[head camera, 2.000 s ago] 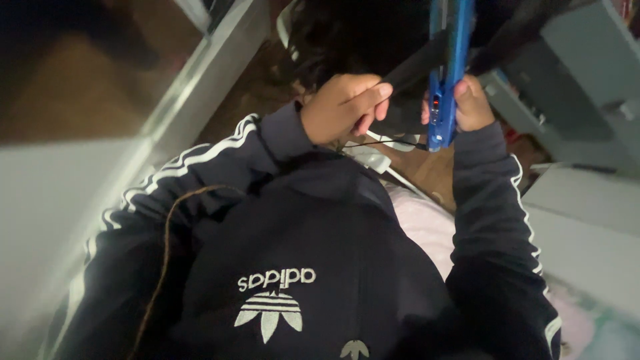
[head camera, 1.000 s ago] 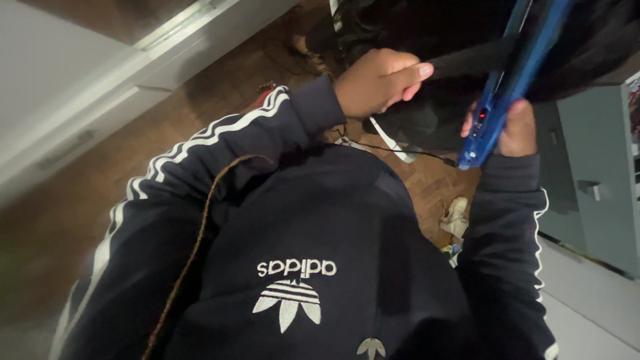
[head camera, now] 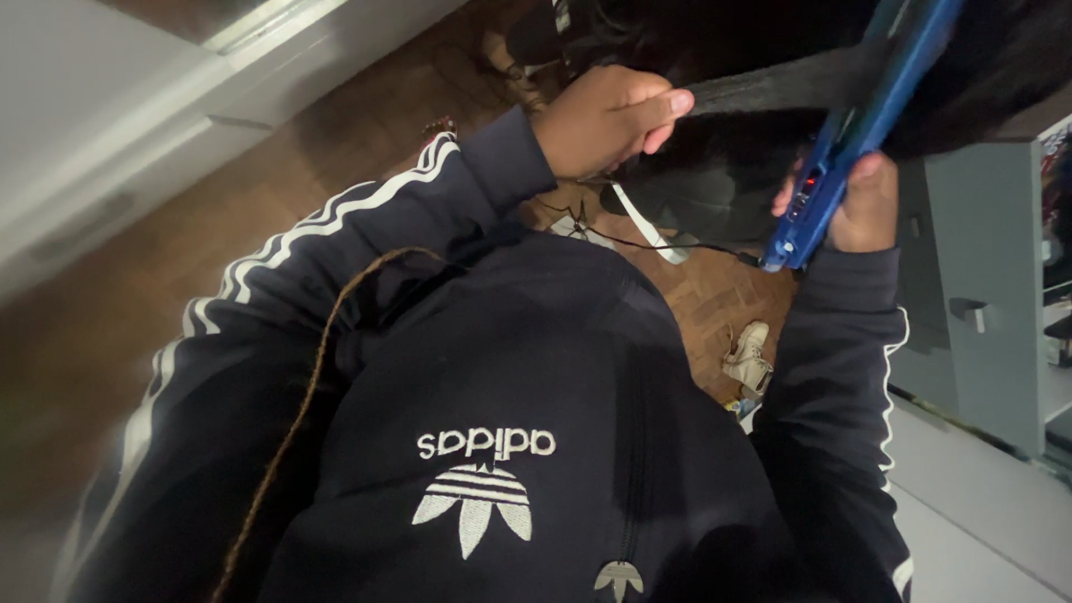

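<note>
A blue hair straightener (head camera: 871,126) with a small red light slants up at the upper right, with my right hand (head camera: 867,201) closed around its lower part. From its lower end a thin black cord runs left. My left hand (head camera: 615,121) pinches the end of a flat lock of dark hair (head camera: 770,84) between thumb and fingers. The lock stretches right to the straightener and passes at its plates; whether these are pressed together cannot be told. Behind it lies a large dark mass, too dark to make out fully.
A beige lace-up boot (head camera: 748,360) lies on the wooden parquet floor (head camera: 716,289). A white strap or strip (head camera: 645,222) hangs below my left hand. Grey cabinets (head camera: 988,251) with a handle stand at the right. White furniture (head camera: 126,126) runs along the upper left.
The view has shifted, and the beige boot shows that was not visible two seconds ago. The straightener is more tilted than two seconds ago. Both hands keep their hold.
</note>
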